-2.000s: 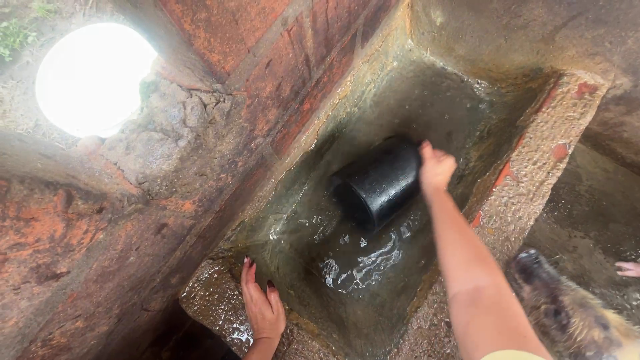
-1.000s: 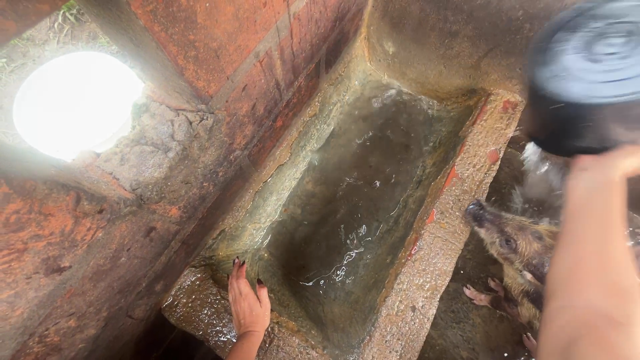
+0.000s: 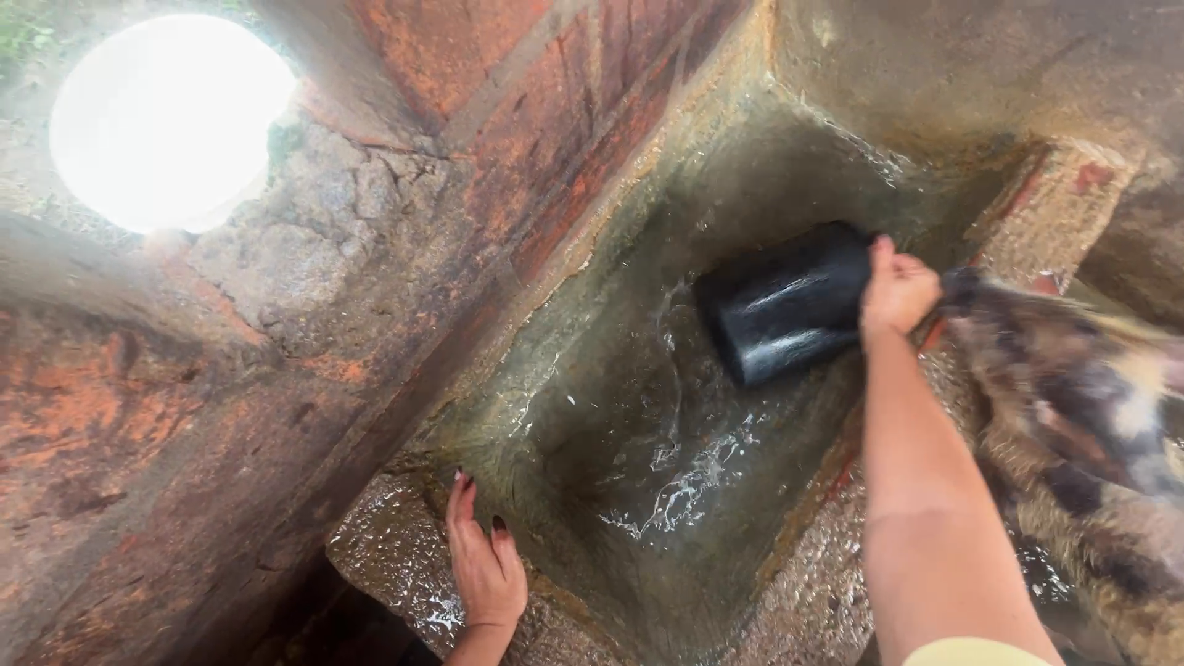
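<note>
My right hand (image 3: pixel 895 285) grips the base end of a black cylindrical container (image 3: pixel 786 303), which lies tilted on its side at the water in a concrete trough. Its mouth points left and down; the inside is hidden. Ripples and bright splashes mark the murky water (image 3: pixel 684 481) below it. My left hand (image 3: pixel 486 560) rests on the wet near rim (image 3: pixel 398 536) of the trough, fingers apart, holding nothing. Close beside my right hand is the snout of a wet, spotted, bristly animal, probably a pig (image 3: pixel 1064 398), blurred by motion.
A reddish brick wall (image 3: pixel 573 139) runs along the trough's left side. A round, glaring white thing (image 3: pixel 171 120) is at the upper left beside broken mortar (image 3: pixel 314 213). The trough's rough right rim (image 3: pixel 1054 213) lies between the water and the animal's side.
One second ago the container was raised at the upper right over the animal's side; now it is back down in the trough. The animal has moved up to the rim. My left hand stays on the near rim.
</note>
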